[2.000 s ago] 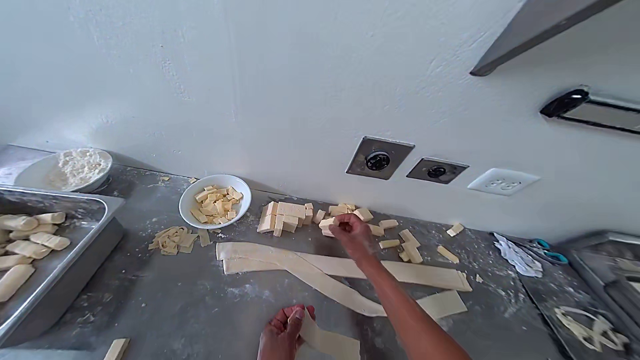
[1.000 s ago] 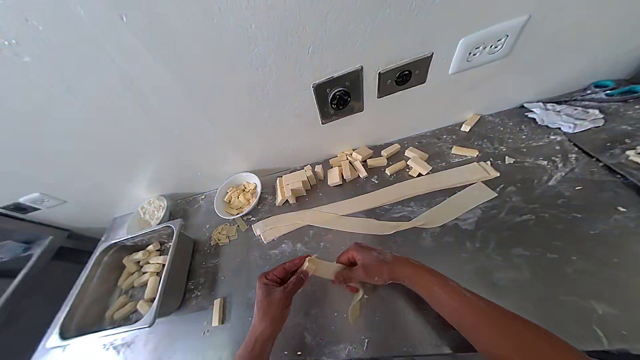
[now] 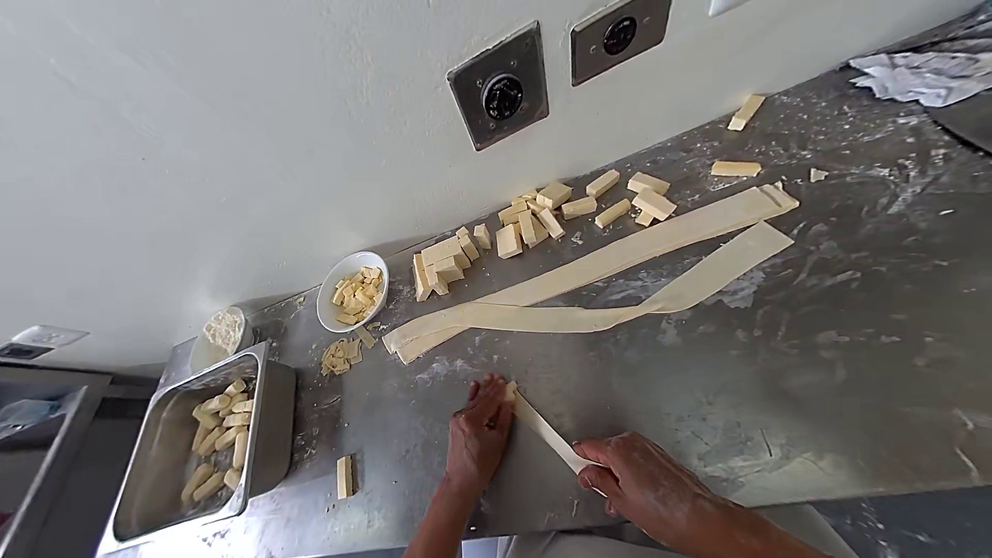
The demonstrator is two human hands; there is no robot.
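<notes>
My left hand (image 3: 480, 430) presses one end of a short dough strip (image 3: 552, 435) to the metal counter, its fingers at a small pale piece there. With its fingers closed on the strip's other end, my right hand (image 3: 647, 484) holds it taut near the counter's front edge. Behind both hands lie long flat dough strips (image 3: 612, 271), partly overlapping. Cheese sticks (image 3: 446, 260) are piled along the wall. A single cheese stick (image 3: 345, 477) lies left of my left hand. Whether a cheese stick is under my left fingers is hard to tell.
A deep steel pan (image 3: 267, 434) at the left holds several dough-wrapped pieces. Behind it stands a bowl of flour (image 3: 225, 333); a white bowl (image 3: 353, 329) holds cheese bits, with dough scraps (image 3: 341, 356) beside it. A crumpled cloth (image 3: 926, 77) lies at the back right.
My right hand was at the cheese sticks two seconds ago, then close beside my left hand; now it is farther right, with the strip stretched between them. The view has shifted considerably.
</notes>
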